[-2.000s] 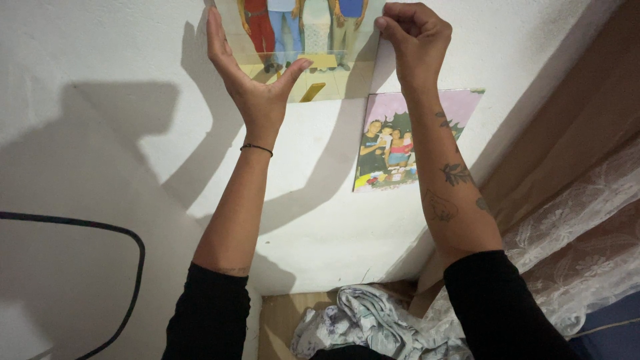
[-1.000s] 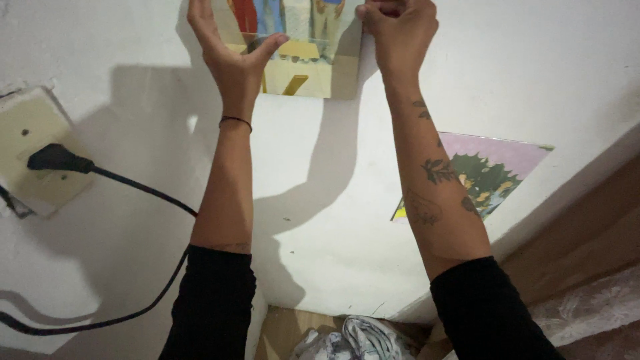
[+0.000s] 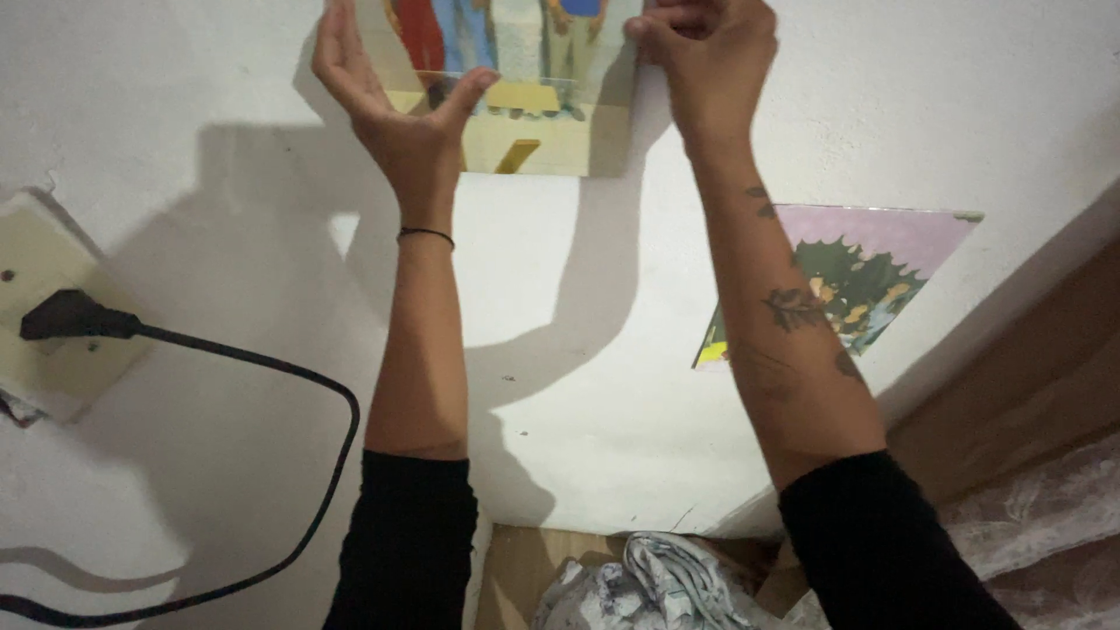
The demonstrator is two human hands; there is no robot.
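A picture panel (image 3: pixel 560 131) showing several standing figures lies against the white wall at the top of the head view, its upper part cut off by the frame. My left hand (image 3: pixel 402 105) spans the panel's left side, with the thumb over its front and the fingers along the left edge. At the upper right edge is my right hand (image 3: pixel 713 52), thumb and fingers pinched together; what lies between the fingertips is hidden. A second picture panel (image 3: pixel 875 236), pink and green, is on the wall lower right, partly covered by my right forearm.
On the left, a black plug (image 3: pixel 74 315) with a black cable (image 3: pixel 337 464) sits in a cream wall socket (image 3: pixel 52 376). Crumpled patterned fabric (image 3: pixel 656 586) lies at the bottom. A brown curtain with lace (image 3: pixel 1032 394) hangs at the right.
The view has swung left, bringing the socket and plug into sight. Both hands remain at the upper panel in all frames.
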